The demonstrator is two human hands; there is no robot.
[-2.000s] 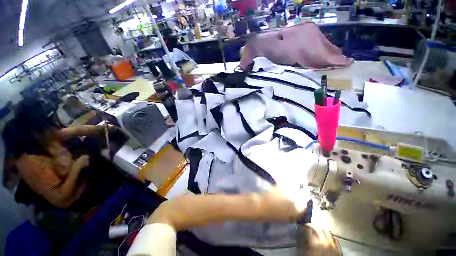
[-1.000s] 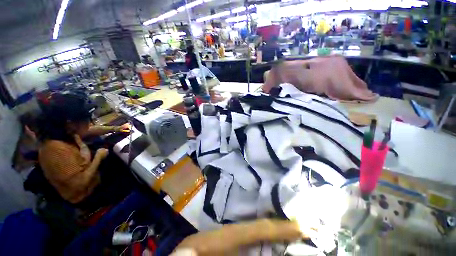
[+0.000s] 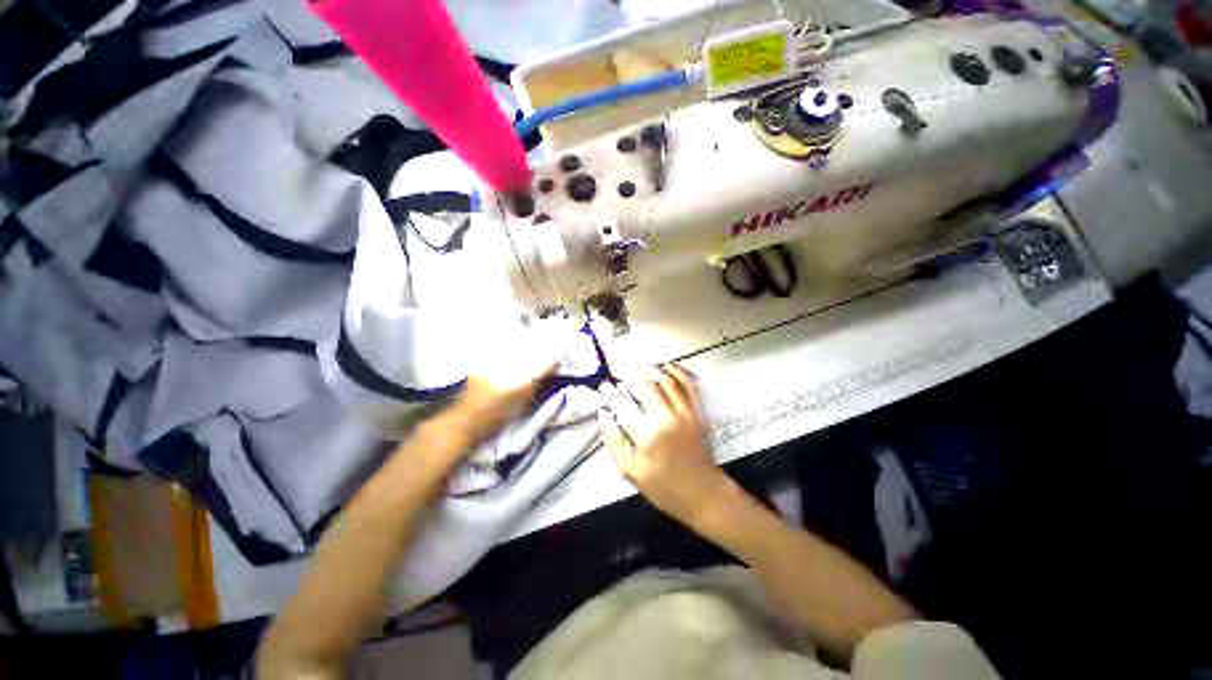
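Note:
A pale panel with a black strip point(image 3: 593, 348) lies under the left end of the cream HIKARI sewing machine point(image 3: 851, 173), near the presser foot point(image 3: 607, 308). My left hand point(image 3: 512, 396) rests on the pale cloth left of the needle area; its fingertips are washed out by the lamp glare. My right hand point(image 3: 658, 432) lies on the cloth edge just in front of the needle area, fingers a little apart and pressing down. The cloth hangs over the front edge of the table. Whether either hand pinches the cloth cannot be made out.
Pale panels with black strips point(image 3: 226, 306) are heaped at left. A pink tube point(image 3: 445, 93) slants to the machine head's left end. Black scissors point(image 3: 759, 272) hang against the machine body. A control panel point(image 3: 1037, 260) is at the bed's right end. A taped brown piece point(image 3: 149, 547) lies lower left.
The view has swung down and right from the room to the machine. The person at left is out of view. Both hands now show at the cloth by the needle area.

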